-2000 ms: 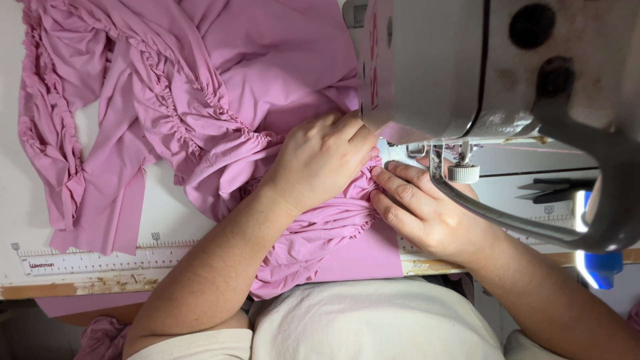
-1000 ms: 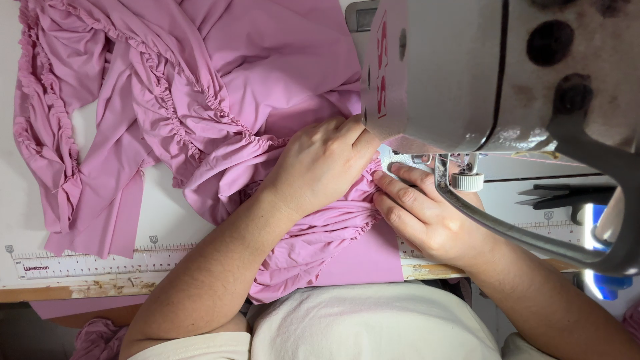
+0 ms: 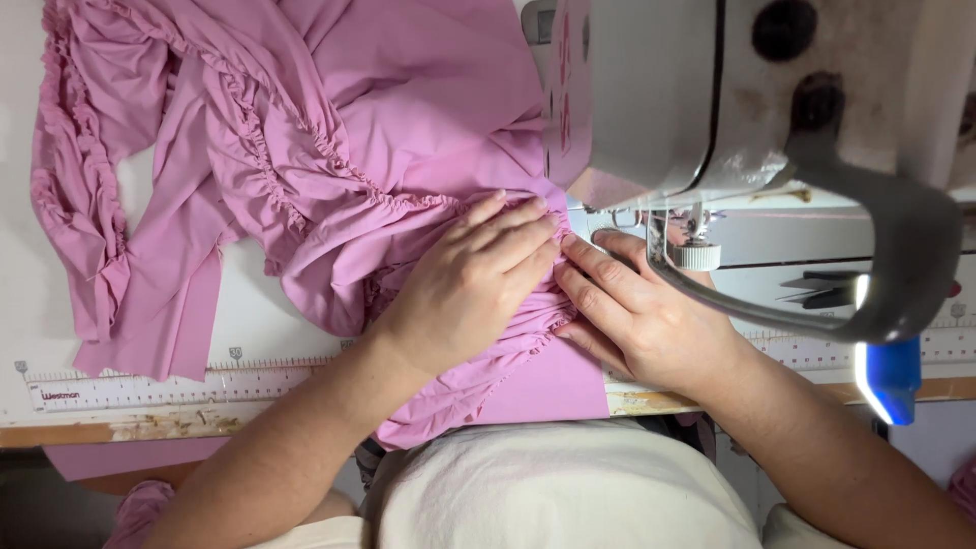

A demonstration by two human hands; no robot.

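Note:
Gathered pink fabric [image 3: 427, 160] spreads over the table and runs up to the needle area of a sewing machine [image 3: 648, 91]. My left hand [image 3: 476, 282] lies flat on the fabric, fingers extended and close together, just left of the presser foot area. My right hand [image 3: 640, 305] is right of it, its fingertips pressing the fabric's gathered edge beside the machine's metal plate [image 3: 591, 221]. The needle itself is hidden behind the machine head. A curved grey lever [image 3: 862, 328] hangs over my right wrist.
A white ruler [image 3: 175, 387] runs along the table's worn front edge [image 3: 152, 427]. Thread snips [image 3: 827, 290] lie to the right of the machine head, near a blue object [image 3: 892, 381] by a bright light. More pink fabric [image 3: 141, 511] hangs below the table at left.
My left hand, earlier bent with its fingers tucked under the machine head, now lies flatter with its fingers extended on the fabric. My right hand stays in about the same place.

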